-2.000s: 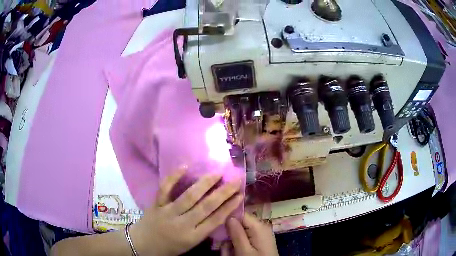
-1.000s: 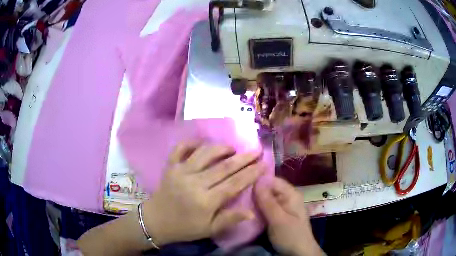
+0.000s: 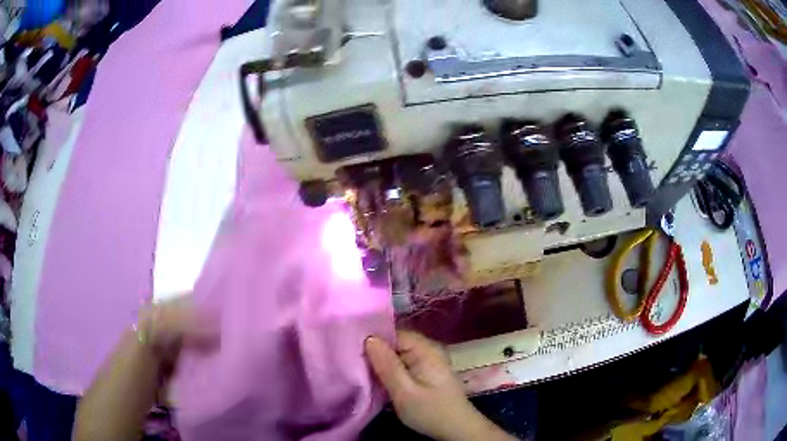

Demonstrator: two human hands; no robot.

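Note:
The pink garment piece (image 3: pixel 285 319) lies bunched from the lamp-lit needle area down over the table's front edge. My right hand (image 3: pixel 416 379) pinches its right edge between thumb and fingers, just below the needle area. My left hand (image 3: pixel 177 332) is blurred at the piece's left side, partly behind the cloth, so its grip cannot be told. The off-white overlock machine (image 3: pixel 535 52) stands over the cloth. The machine lamp (image 3: pixel 343 245) glares white-violet and hides the presser foot. A long flat pink cut panel (image 3: pixel 108 198) lies left of the machine.
Scissors (image 3: pixel 663 288) with yellow and red handles lie right on the table, near a black looped item (image 3: pixel 718 196). A row of black tension knobs (image 3: pixel 539 177) faces the front. A ruler tape (image 3: pixel 582 334) runs along the front edge. Coloured cloth heaps (image 3: pixel 43 95) lie far left.
My left hand has moved left and down, off the top of the pink piece. The piece is now more bunched and spreads lower left. My right hand still holds its right edge. The view has shifted.

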